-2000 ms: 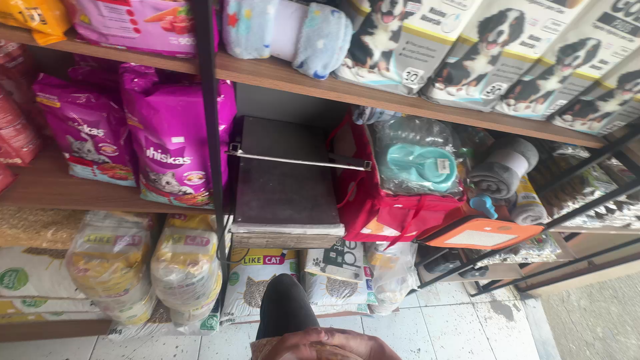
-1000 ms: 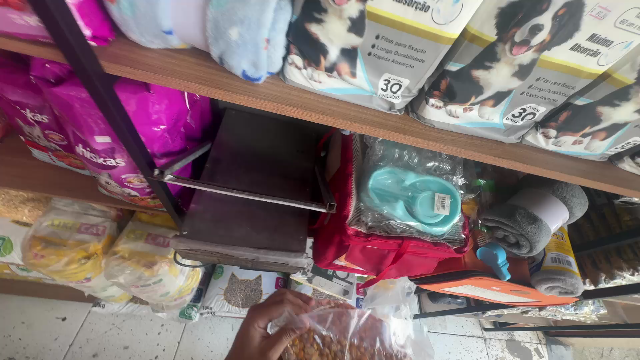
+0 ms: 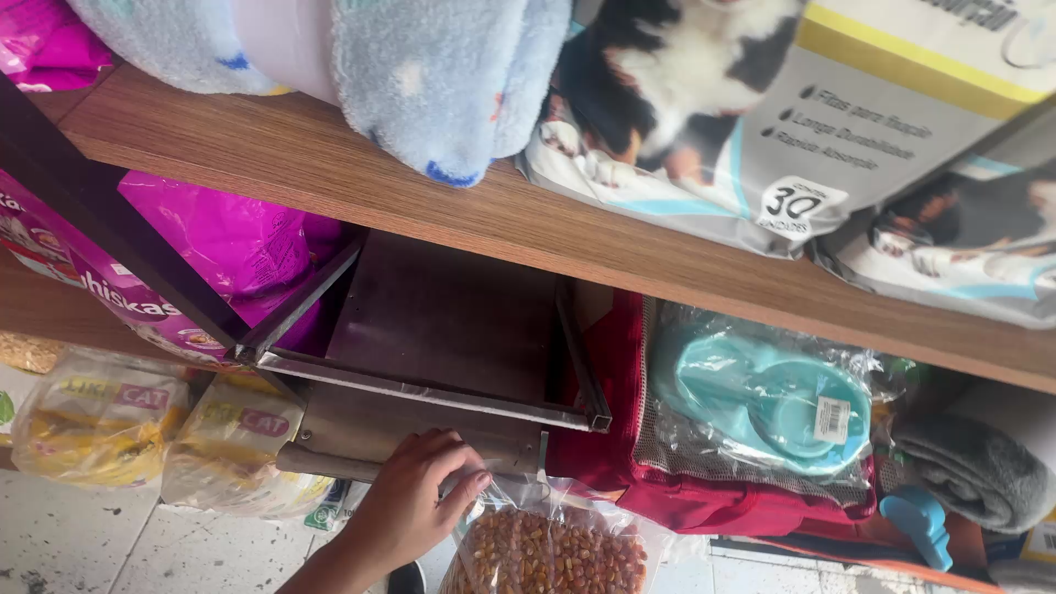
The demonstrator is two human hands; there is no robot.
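Observation:
My left hand (image 3: 412,503) reaches in from the lower edge, its fingertips close to the front edge of a dark metal unit (image 3: 445,313) under a wooden shelf. Its thumb is beside the top corner of a clear plastic bag of corn kernels (image 3: 561,549), which hangs just right of the hand; the thumb and fingers close on the plastic, as far as can be seen. A metal bar frame (image 3: 429,392) crosses the front of the unit. My right hand is out of view.
Above runs a wooden shelf (image 3: 396,206) with absorbent pad packs (image 3: 660,124) and a rolled fleece blanket (image 3: 445,82). A red fabric carrier (image 3: 602,379) with a wrapped turquoise double bowl (image 3: 767,404) is at right. Purple Whiskas bags (image 3: 223,239) and a black upright (image 3: 115,198) are at left.
The view has come much closer to the shelf. The left hand and the bag of corn kernels, both visible one second ago, are now just below the metal unit's front edge.

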